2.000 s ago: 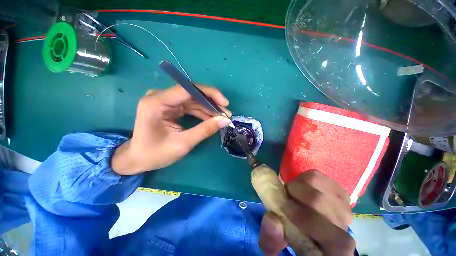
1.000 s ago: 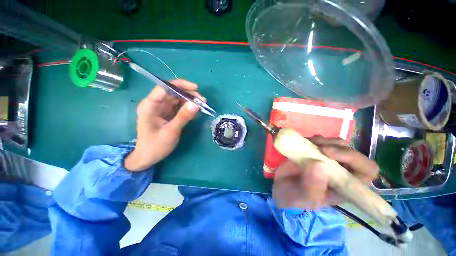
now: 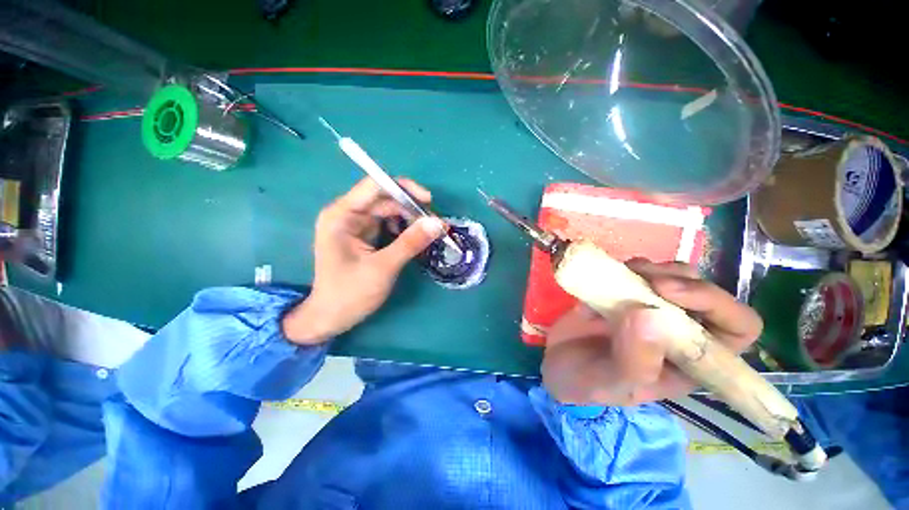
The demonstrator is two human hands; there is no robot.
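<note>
A small round black housing (image 3: 460, 267) with a ragged whitish rim sits on the green mat in front of me. My left hand (image 3: 364, 254) holds slim tweezers (image 3: 377, 171), which look white in glare. Their tips point down into the housing; whether they grip anything there is too small to tell. My right hand (image 3: 648, 339) holds the cream, tape-wrapped handle of a soldering iron (image 3: 608, 279). Its thin dark tip points up and left, to the right of the housing and clear of it.
A red pad (image 3: 543, 289) with white stripes lies under the iron. A clear plastic hood (image 3: 638, 110) hangs upper right. A metal tray (image 3: 743, 309) at right holds a tape roll (image 3: 867, 194) and a green-and-red container (image 3: 829, 319). A solder spool (image 3: 204, 134) stands upper left; another tray (image 3: 60, 199) is far left.
The iron's tip has left the housing and moved right, over the red pad. My left hand drew the tweezers back, then brought their tips into the housing again at a changed angle.
</note>
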